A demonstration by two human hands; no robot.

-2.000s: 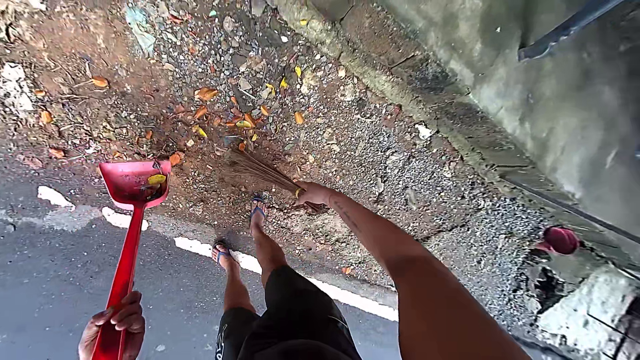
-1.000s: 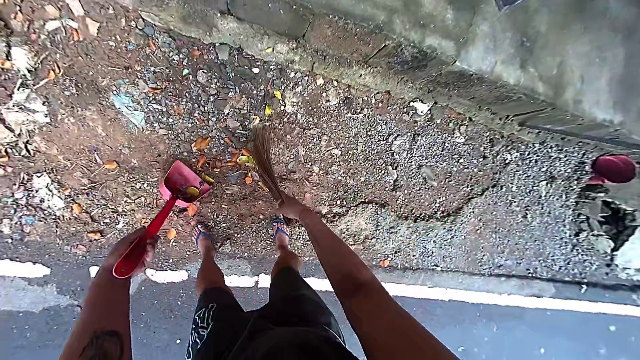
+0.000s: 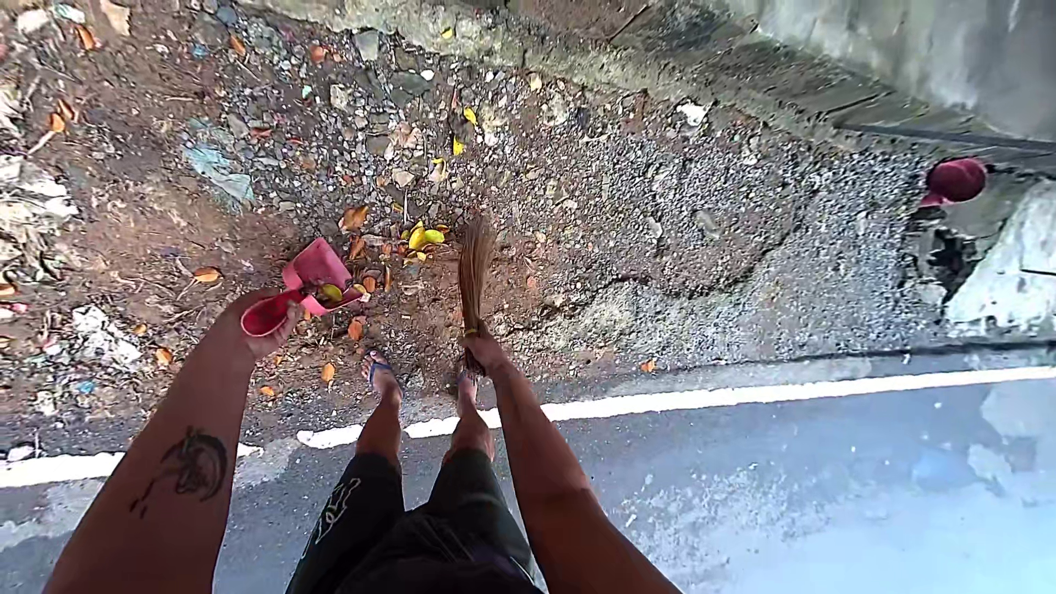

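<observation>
My left hand [image 3: 272, 326] grips the handle of a red plastic dustpan [image 3: 318, 266], whose pan holds a yellow-green leaf and some debris. My right hand [image 3: 485, 348] is closed around the bound end of a stick broom [image 3: 474, 264]; its bristles point away from me over the dirt. Between the dustpan and the broom lies a small heap of yellow leaves [image 3: 424, 238], with orange-brown leaves [image 3: 355, 219] beside it. The broom's tips are just right of the heap.
My sandalled feet [image 3: 382, 371] stand on the dirt beyond a white road line [image 3: 660, 403]. A concrete curb [image 3: 577, 66] and wall run along the top. At the right, a red plastic dipper [image 3: 957, 180] lies near a broken hole [image 3: 949, 256]. A bluish plastic scrap [image 3: 219, 172] lies upper left.
The dustpan has come nearer my feet and the leaves since the earliest frame, and its handle has tilted. The broom's bristles have swung to point straight ahead. The view has shifted.
</observation>
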